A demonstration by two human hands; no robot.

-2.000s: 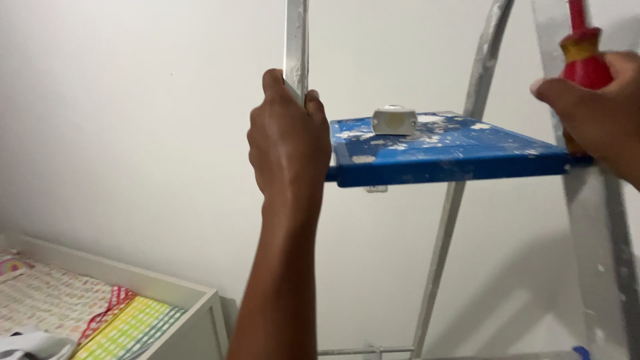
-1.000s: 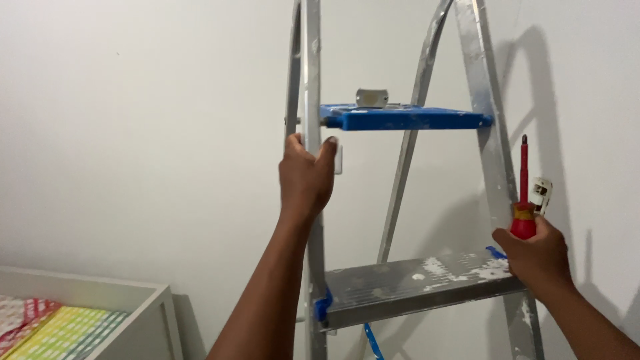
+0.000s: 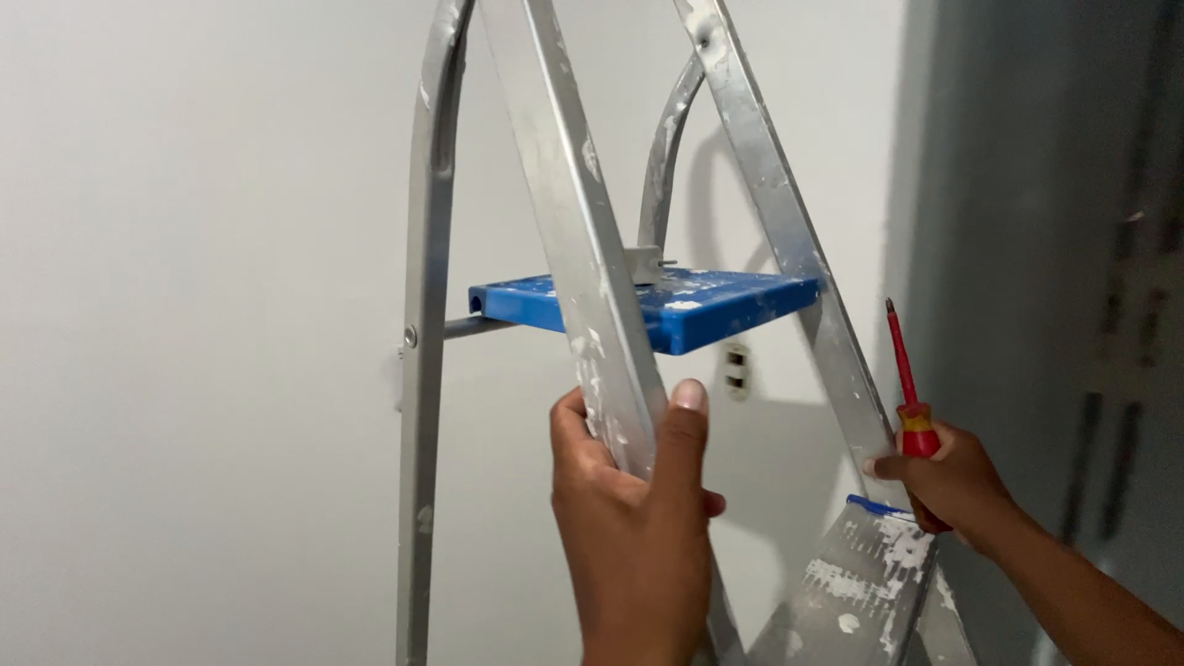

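Note:
My left hand [image 3: 638,518] is wrapped around the near rail of a paint-spotted metal stepladder [image 3: 592,277], just below its blue plastic platform [image 3: 731,301]. A small white fitting with metal prongs [image 3: 646,265] lies on that platform, partly hidden behind the rail. In my right hand [image 3: 953,481] is a red screwdriver [image 3: 905,361] with a yellow collar, its tip pointing up. That hand is at the ladder's right rail, beside the blue end of a metal step [image 3: 842,592]; whether its fingers also press on the rail is hard to tell.
Behind the ladder stands a white wall with an open socket fitting [image 3: 736,372] low between the rails. Another small white piece shows at the wall behind the left rear leg. A dark grey surface [image 3: 1017,231] rises at the right, behind my right forearm.
The ladder has turned relative to the view, and both hands remain at its rails. The screwdriver stays in my right hand. The bed-like furniture at lower left has left the view, which has swung right.

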